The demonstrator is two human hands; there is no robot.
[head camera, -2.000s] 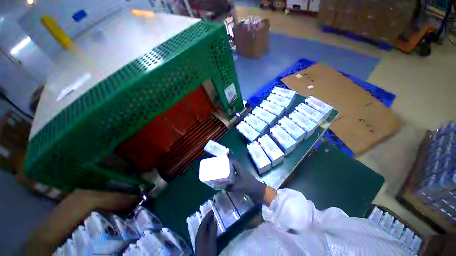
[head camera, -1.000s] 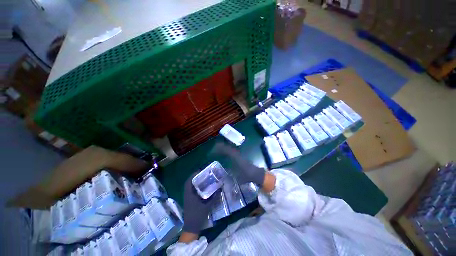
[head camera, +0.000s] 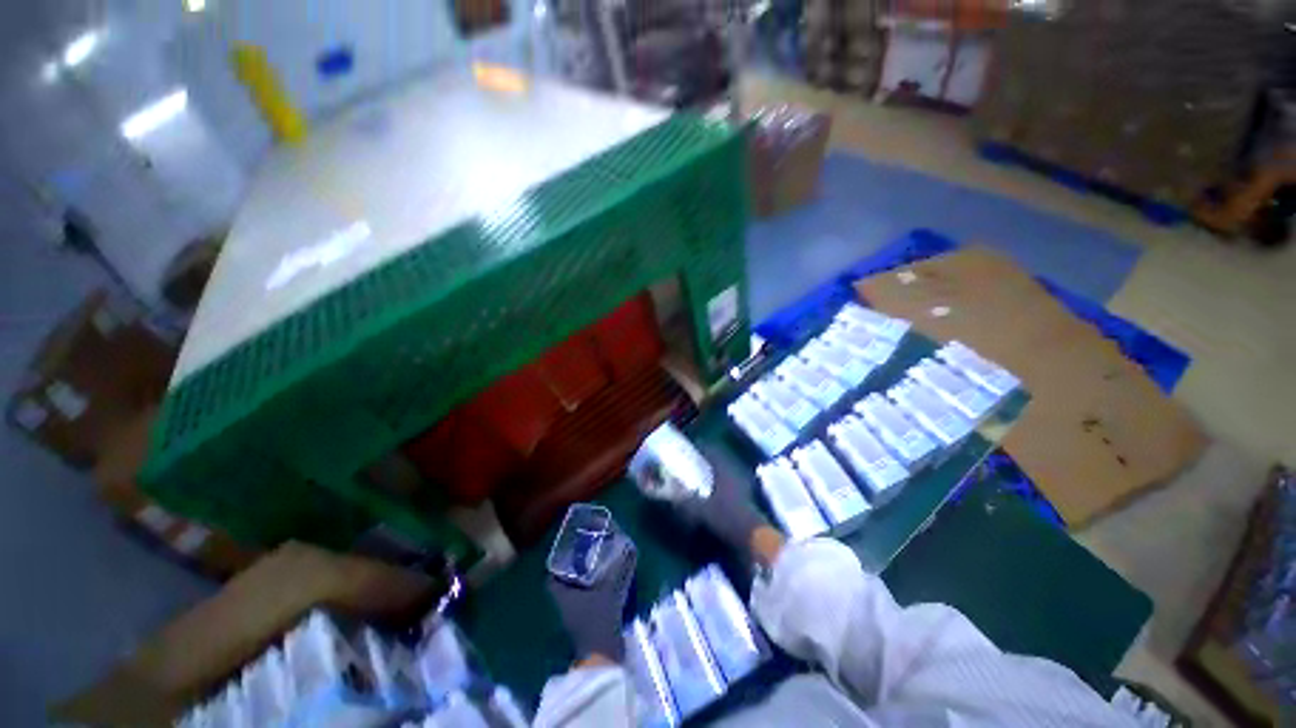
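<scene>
My left hand (head camera: 594, 600), in a dark grey glove, holds a shrink-wrapped pack (head camera: 590, 546) upright, its clear end facing up. My right hand (head camera: 728, 509), also gloved, is on a second pack (head camera: 671, 467) near the tunnel outlet; its fingers are partly hidden behind that pack. A short row of standing packs (head camera: 692, 640) is on the green bench (head camera: 647, 552) close to my body. Two longer rows of white and pale blue packs (head camera: 910, 427) stand on the bench at the right. The image is blurred.
The green tunnel housing (head camera: 469, 306) with red-brown curtain strips (head camera: 576, 373) is ahead. More packs (head camera: 306, 668) stand at the lower left beside a brown cardboard sheet (head camera: 213, 626). A lower green surface (head camera: 1016, 569) is at the right, with flat cardboard (head camera: 1052, 384) beyond.
My left hand has raised its pack away from the near row towards the tunnel. My right hand has moved forward onto the pack that lay near the outlet. The view has tilted up.
</scene>
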